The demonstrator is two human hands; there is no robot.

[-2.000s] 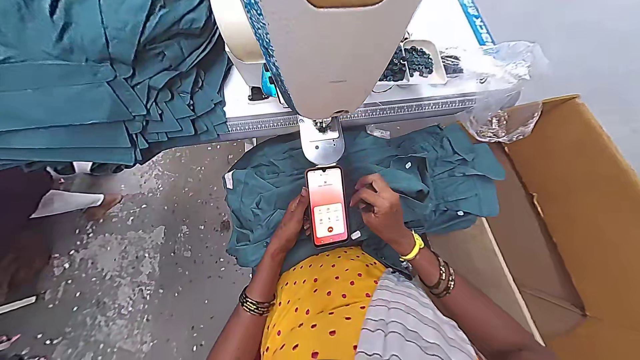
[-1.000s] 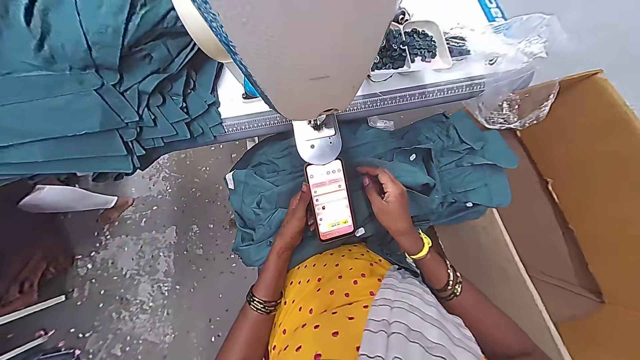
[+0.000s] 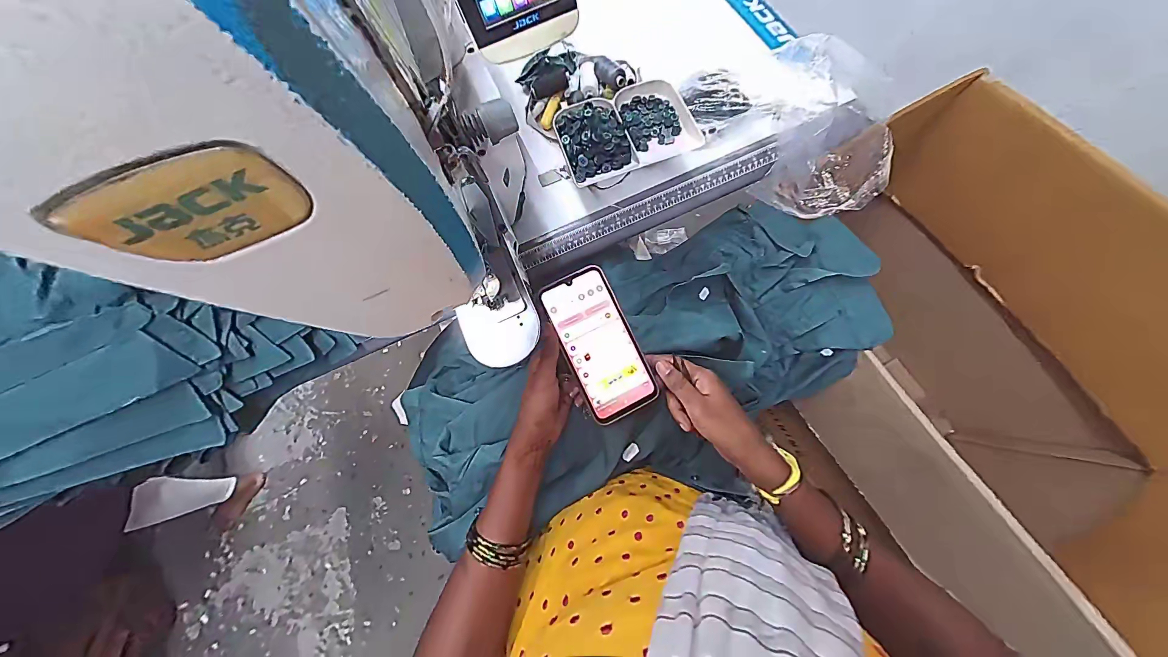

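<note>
My left hand (image 3: 546,401) is closed around the left edge of a smartphone (image 3: 598,347) with a lit screen. My right hand (image 3: 698,397) is at the phone's lower right edge, fingers curled; whether it grips the phone is unclear. Both hands are over dark teal garments (image 3: 675,301) spread across my lap. The white, rounded work arm of a Jack sewing machine (image 3: 497,330) lies just left of the phone. Behind it, two white trays hold dark buttons (image 3: 593,141), with thread spools (image 3: 593,78) beside them.
The machine head (image 3: 274,119) fills the upper left. More teal garments (image 3: 100,392) are stacked at left, above a person's foot (image 3: 239,497). A ruler strip (image 3: 657,203) edges the table. A plastic bag (image 3: 826,137) hangs near a large cardboard box (image 3: 1022,173) at right.
The phone screen has changed from a mostly red display two seconds ago to a pale one with rows. My right hand has lowered to the phone's lower right edge. The view has shifted.
</note>
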